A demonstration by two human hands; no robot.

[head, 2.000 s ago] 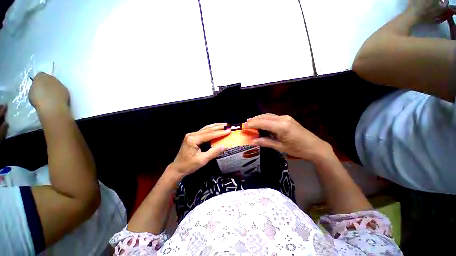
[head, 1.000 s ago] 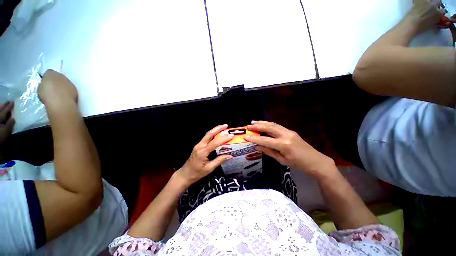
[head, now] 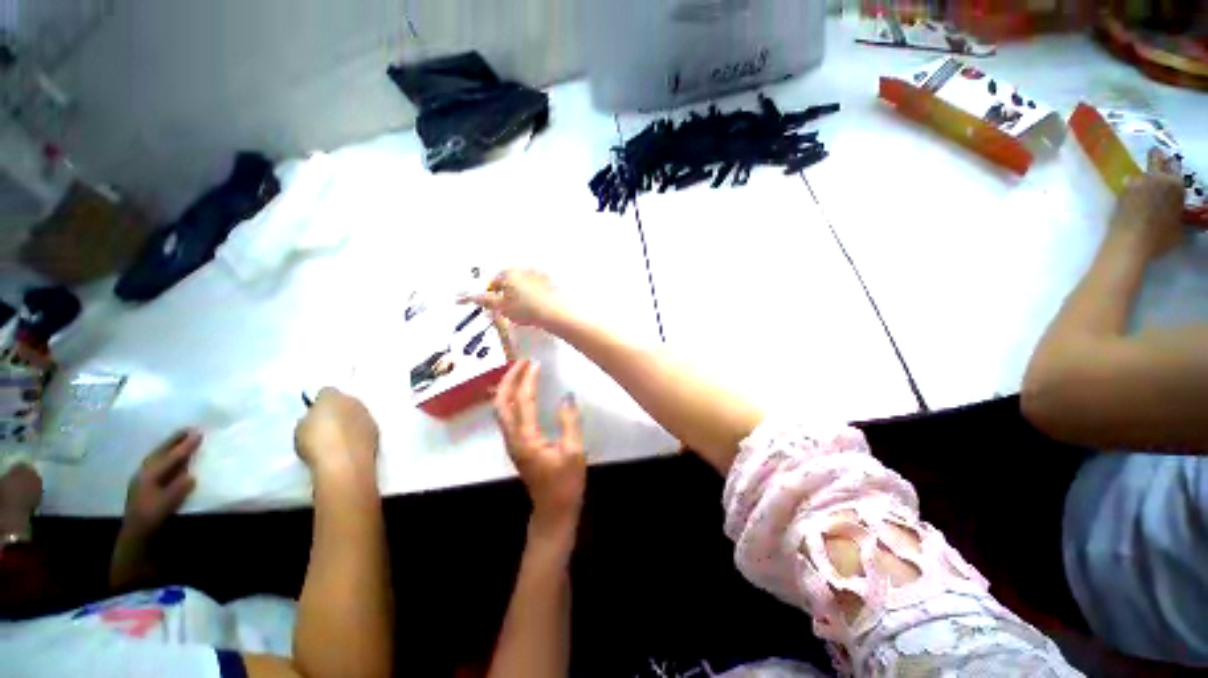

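A printed carton [head: 457, 347], white with small dark pictures and a red-orange side, lies on the white table left of centre. My right hand [head: 525, 299] reaches across to it, with its fingers closed at the carton's upper right edge. My left hand [head: 543, 444] is near the carton's lower right corner, fingers apart and holding nothing. Whether its fingertips touch the carton is hard to tell.
A heap of black clips [head: 715, 148] lies before a grey-white sack [head: 702, 53]. Black bags [head: 470, 113] and a white plastic bag [head: 285, 219] lie back left. Orange cartons [head: 974, 113] lie right. Neighbours' arms rest on both table sides.
The view has risen to show the table's back. The carton has gone from my lap to the tabletop at the left. My left hand has let go and my right arm is stretched out.
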